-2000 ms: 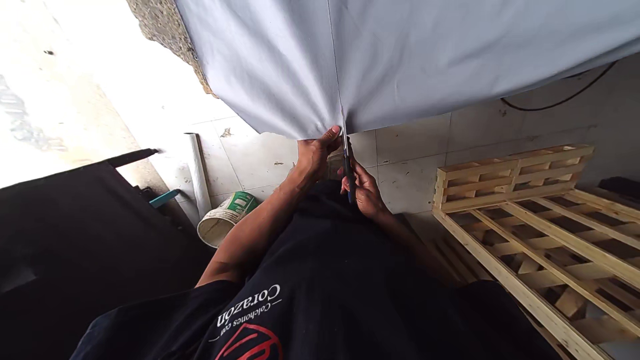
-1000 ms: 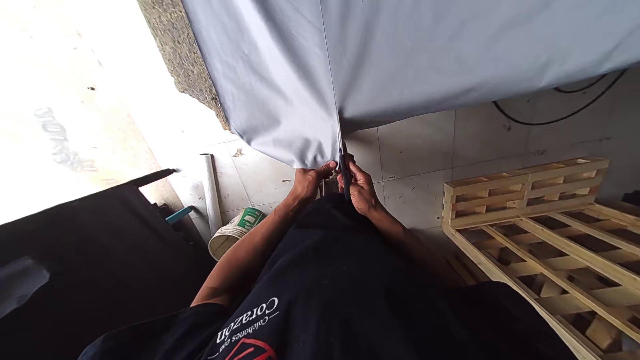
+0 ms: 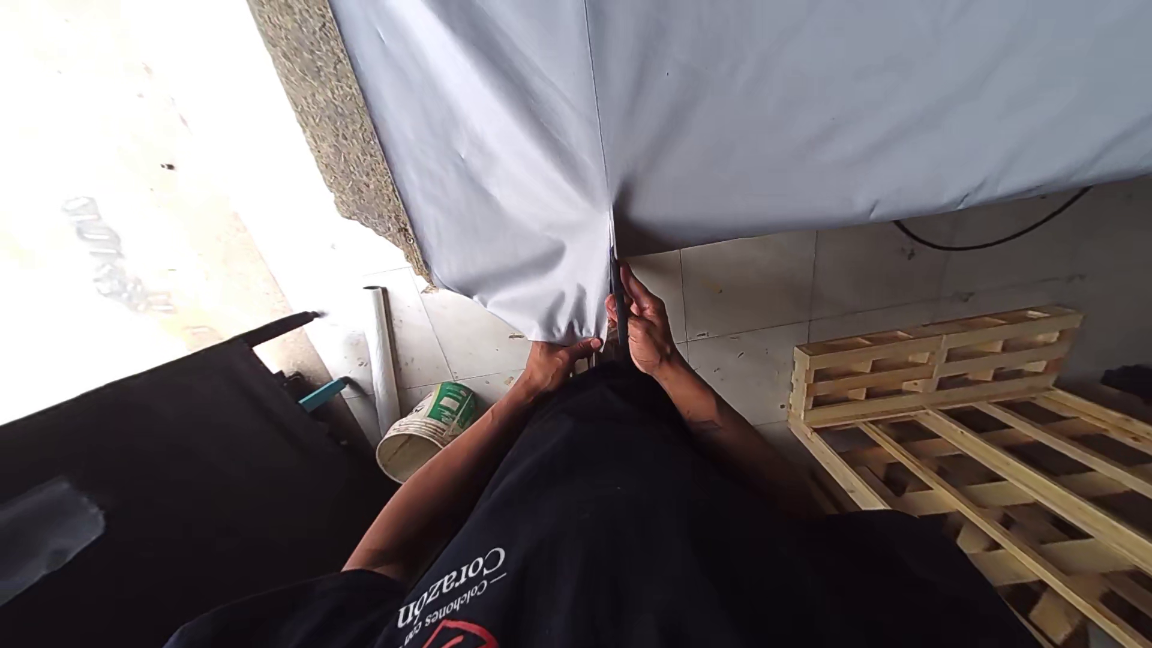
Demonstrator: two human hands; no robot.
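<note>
A large sheet of pale grey fabric (image 3: 810, 99) covers the work surface and hangs over its near edge. My left hand (image 3: 556, 364) pinches the sheet's near edge, which bunches into folds above the fingers. Just to the right, my right hand (image 3: 646, 322) grips dark-handled scissors (image 3: 618, 301), held upright in the view. Their blades meet the fabric at the lower end of a long straight line running up the sheet. To the right of the blades the fabric's edge lies farther back than on the left. How far apart the blades are cannot be told.
Speckled padding or board (image 3: 337, 135) shows at the sheet's left edge. A white bucket (image 3: 430, 432) lies tipped on the tiled floor beside a pale tube (image 3: 382, 360). Black material (image 3: 180, 468) spreads at lower left. Wooden slatted frames (image 3: 936, 360) stand at right, below a black cable (image 3: 990, 245).
The flap in my left hand has grown longer, and the scissors have cut farther along the line in the sheet. More of the speckled edge shows at left.
</note>
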